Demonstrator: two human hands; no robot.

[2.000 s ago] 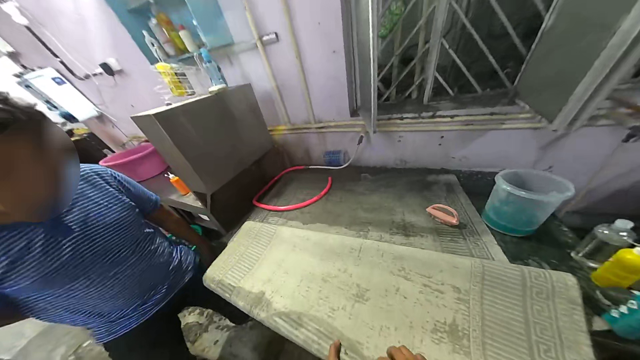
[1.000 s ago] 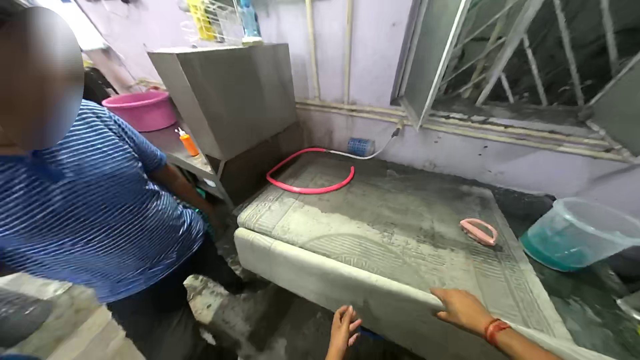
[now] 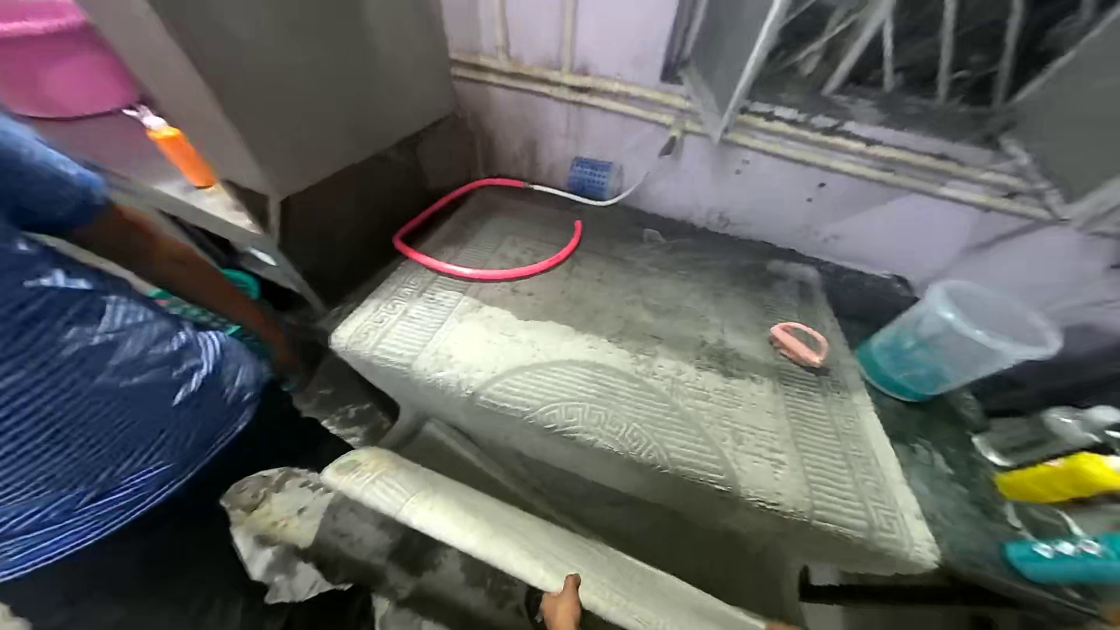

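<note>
A wet, pale patterned mat (image 3: 612, 411) lies over the raised slab, dark with water toward the wall. In front of and below it, a long pale patterned piece (image 3: 490, 516) slants down to the right; whether it joins the mat I cannot tell. My left hand (image 3: 562, 604) grips its near edge, thumb on top. Of my right hand (image 3: 779, 625), only fingertips show at the bottom edge, beside the piece's right end; its grip is hidden. A pink scrubbing brush (image 3: 798, 344) rests on the mat's right part, and a red hose (image 3: 477, 273) curves over its far left.
A co-worker in a blue striped shirt (image 3: 96, 376) stands close at left. At right are a clear bucket of teal liquid (image 3: 958, 341), a yellow bottle (image 3: 1059, 477) and a teal item (image 3: 1063, 557). An orange bottle (image 3: 181, 156) and pink tub (image 3: 66, 61) stand at upper left.
The pale piece now hangs low in front of the slab, with my left hand on it; one second ago that hand was open. My right hand has moved down, almost out of view.
</note>
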